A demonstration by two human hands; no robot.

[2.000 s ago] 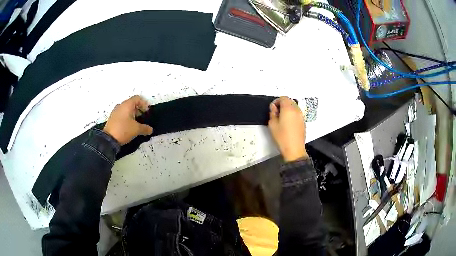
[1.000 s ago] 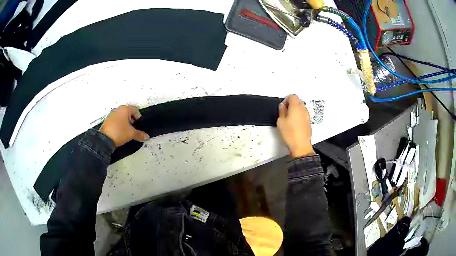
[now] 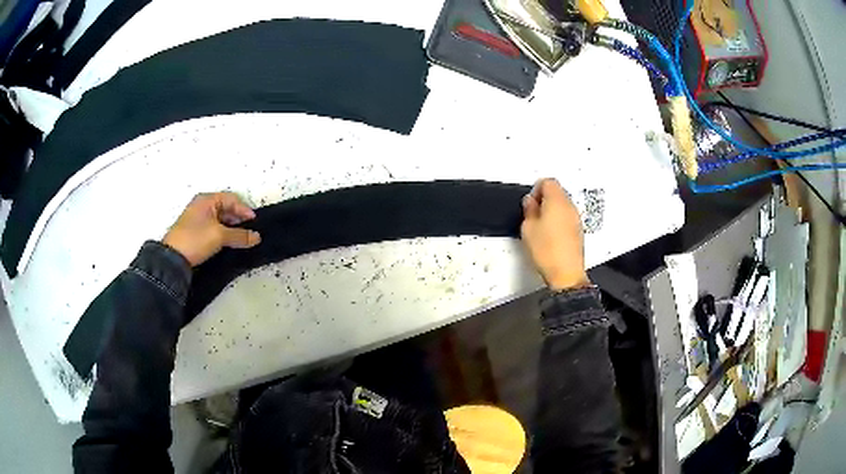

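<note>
A long curved black band piece lies flat along the near side of the white table. My right hand pinches its right end between thumb and fingers. My left hand rests on the band left of the middle, thumb and fingertips spread a little across its width; whether it grips the cloth is not clear. The band's left end lies partly under my left sleeve. Beyond it lies a stack of wider dark green-black curved pieces, with a white curved edge showing below.
A steam iron and a dark iron rest are at the table's far side. Blue hoses run right, past a red and grey box. A grey side table holds scissors and offcuts. Black and white fabric is heaped at far left.
My left hand has moved left along the band, away from my right hand. My right hand still holds the right end. The view has shifted slightly.
</note>
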